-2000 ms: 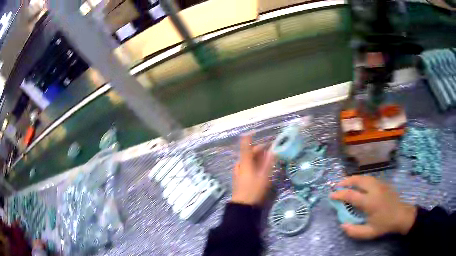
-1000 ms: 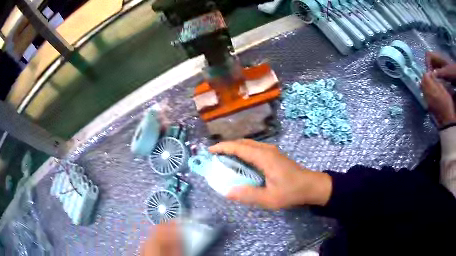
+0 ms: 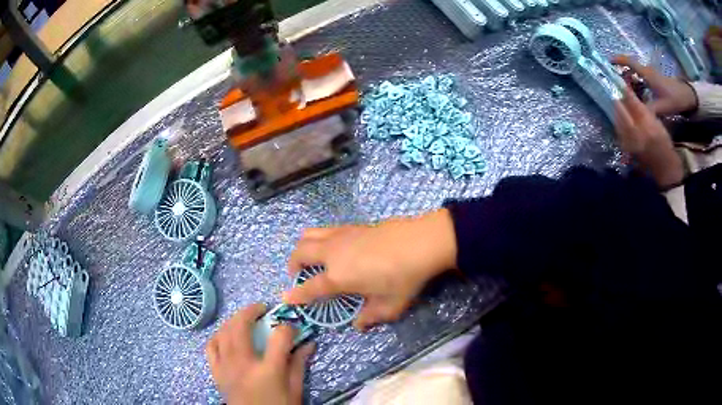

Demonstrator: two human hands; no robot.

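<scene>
My right hand (image 3: 372,265) grips a light-blue fan head (image 3: 331,308) with a spoked grille, low in the middle of the view. My left hand (image 3: 261,356) holds a light-blue part, probably a handle (image 3: 265,326), against the neck of that fan head. The fingers hide most of the joint between the two. Two more fan heads lie grille up to the left, an upper one (image 3: 179,208) and a lower one (image 3: 178,296). Another light-blue round part (image 3: 149,179) stands on edge beside the upper one.
The press fixture (image 3: 293,111), orange on a grey base, stands behind my hands. Small connector pieces (image 3: 427,123) are heaped to its right. Handles (image 3: 59,285) lie in a row at far left. At right, another person's hands (image 3: 653,119) hold a fan (image 3: 582,63). Joined fans lie at top right.
The view has swung right, so the press and parts sit further left. My left hand has moved from the lower edge to meet my right hand, and the two parts now touch or overlap.
</scene>
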